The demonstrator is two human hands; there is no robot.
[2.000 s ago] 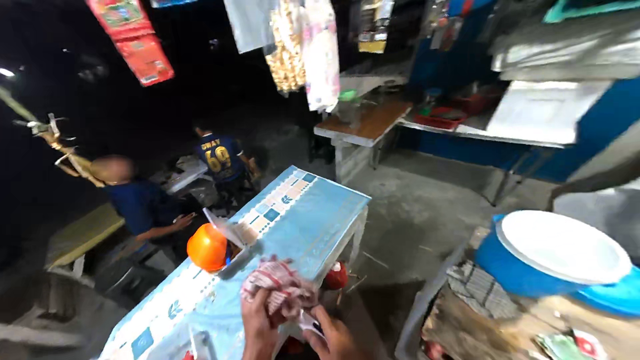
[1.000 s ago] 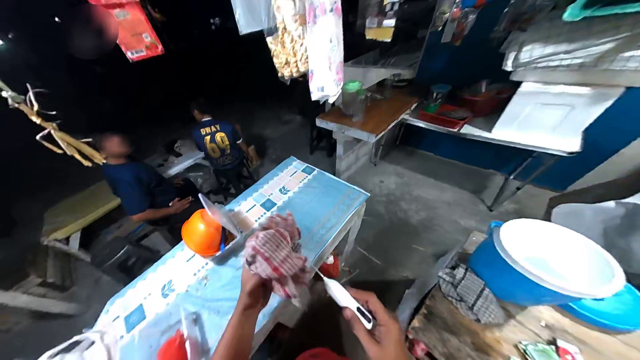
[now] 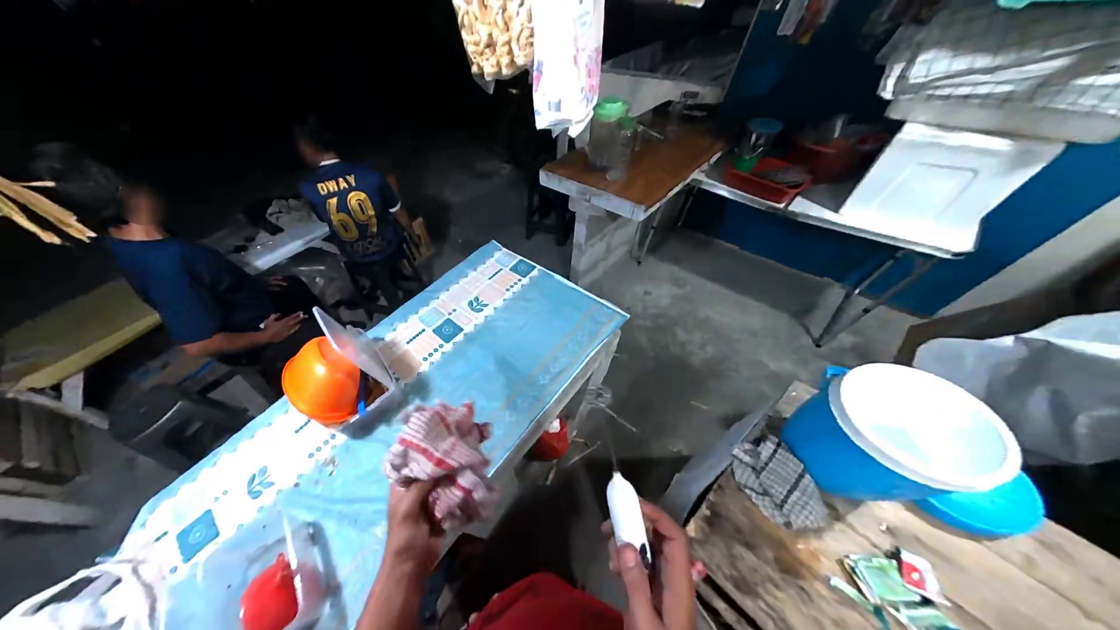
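Observation:
My left hand (image 3: pixel 413 525) grips a crumpled red-and-white checked cloth (image 3: pixel 442 459) above the near edge of a table with a blue patterned cover (image 3: pixel 542 337). Over the gap between the two tables, my right hand (image 3: pixel 652 560) holds a white-handled tool (image 3: pixel 627 516), upright, with a thin dark shaft or blade pointing away from me; its exact kind cannot be told. The cloth and the tool are apart. Beyond the cloth, an orange plastic bowl (image 3: pixel 322 381) leans in an open container (image 3: pixel 372 411). A red object (image 3: pixel 269 595) lies in clear plastic at the lower left.
At the right, a wooden table (image 3: pixel 770 560) bears a blue tub (image 3: pixel 814 437) with a white lid, a grey checked cloth (image 3: pixel 779 481) and packets (image 3: pixel 892 582). Two people sit beyond the blue table. Snack bags (image 3: pixel 494 39) hang overhead. A brown-topped counter (image 3: pixel 647 166) stands behind.
The cloth and the white-handled tool, close together two seconds ago, are now well apart. The tool's shaft has turned from pointing left to pointing away from me.

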